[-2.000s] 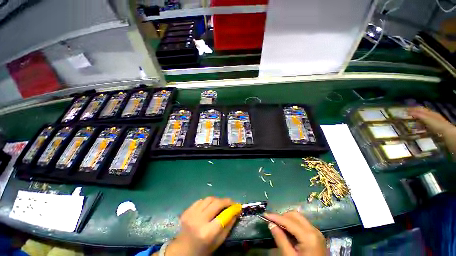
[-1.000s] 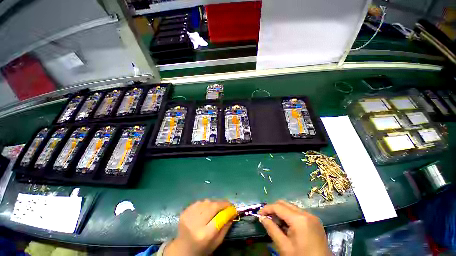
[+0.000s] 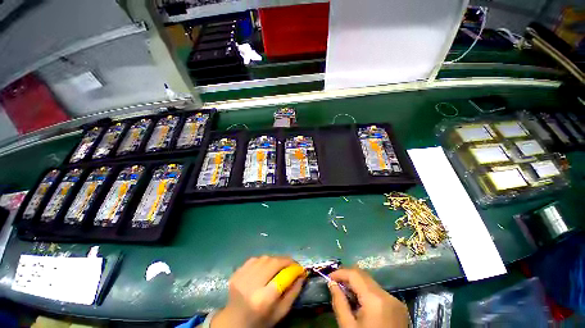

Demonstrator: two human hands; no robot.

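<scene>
A phone assembly point(image 3: 322, 264) is held edge-up, low in the middle, mostly hidden by my fingers. My left hand point(image 3: 266, 288) grips its left end, with a yellow finger cot point(image 3: 287, 278) on one finger. My right hand point(image 3: 367, 300) is at its right end and holds a thin tool, seemingly tweezers point(image 3: 324, 276), whose tip touches or nearly touches the phone's edge. Whether a flex is at the tip cannot be told. A pile of gold-brown flexes point(image 3: 415, 223) lies right of my hands.
Black trays point(image 3: 301, 191) of phones stand behind my hands and at left; one slot is empty. A white paper strip point(image 3: 457, 214) and a clear blister tray point(image 3: 507, 155) lie right. Pale slivers dot the mat. A printed sheet point(image 3: 56, 278) lies left.
The hand over the blister tray has gone from view. My right fingers moved in over the phone's edge, then back slightly, showing the thin tool pointing up-left. My left hand keeps its hold.
</scene>
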